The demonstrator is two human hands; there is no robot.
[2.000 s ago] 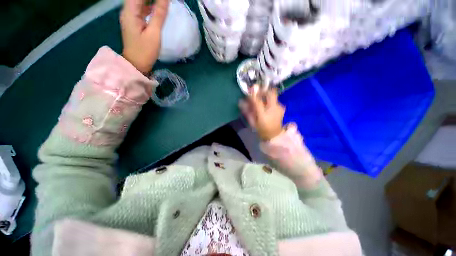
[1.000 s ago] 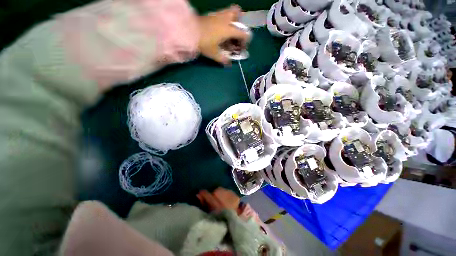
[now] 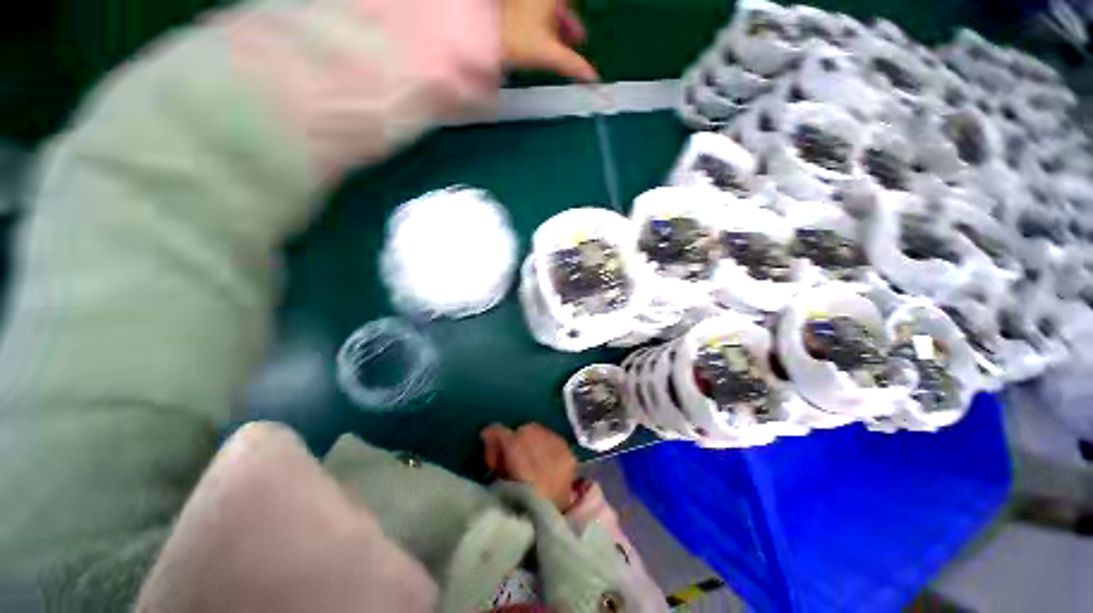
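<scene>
My left hand [image 3: 545, 38] reaches over the pale rail at the top, blurred, thumb and a finger apart, with no object visible in it. My right hand [image 3: 533, 462] is low at the bench's near edge, fingers curled; whether it holds anything is hidden. Left of it lies a loose, see-through coil of thin rings [image 3: 386, 364]. Beyond that sits the dense white pile of rings [image 3: 451, 253]. A single small housing [image 3: 598, 407] with a board showing stands at the near end of a row, right of my right hand.
Nested rows of white housings [image 3: 731, 381] with dark boards fill the right side. The pale rail [image 3: 527, 103] crosses behind the green bench [image 3: 479, 371], with a green surface beyond. A blue bin [image 3: 839, 509] is below the bench edge at right. Striped floor tape shows at the bottom.
The view has turned from the first frame. My left hand has moved to the rail; the housing it held one second ago no longer shows in it. My right hand stays low near the bench edge.
</scene>
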